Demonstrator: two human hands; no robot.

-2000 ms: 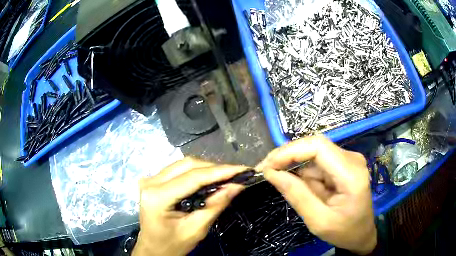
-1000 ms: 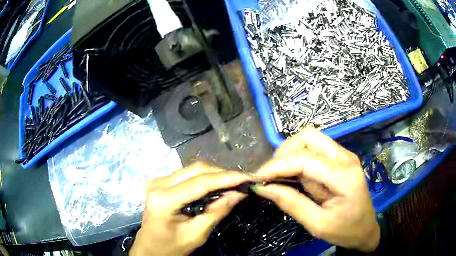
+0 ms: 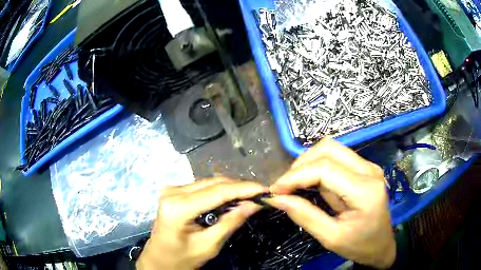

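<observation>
My left hand [image 3: 203, 216] is closed around slim glossy black barrels [image 3: 211, 218]; a round end shows at the palm side. My right hand [image 3: 337, 203] meets it, thumb and fingertips pinched at the barrels' tip end. A tiny pale glint shows between the fingertips, but the small part there is too hidden to name. Below the hands, many black barrels lie in the barrel bin [image 3: 274, 242]. Silver metal parts [image 3: 353, 68] fill the blue metal-parts tray [image 3: 285, 124] at the upper right.
The bench press [image 3: 195, 47] with its white handle [image 3: 175, 17] stands behind the hands on a worn metal base plate [image 3: 258, 158]. A clear plastic bag [image 3: 121, 184] and a blue left tray [image 3: 79, 141] of black pieces lie left. A blue side bin [image 3: 422, 206] is at the right.
The pale strand seen earlier between the hands no longer shows. The right fingertips have closed in on the barrel tip. Fewer round barrel ends show in my left hand.
</observation>
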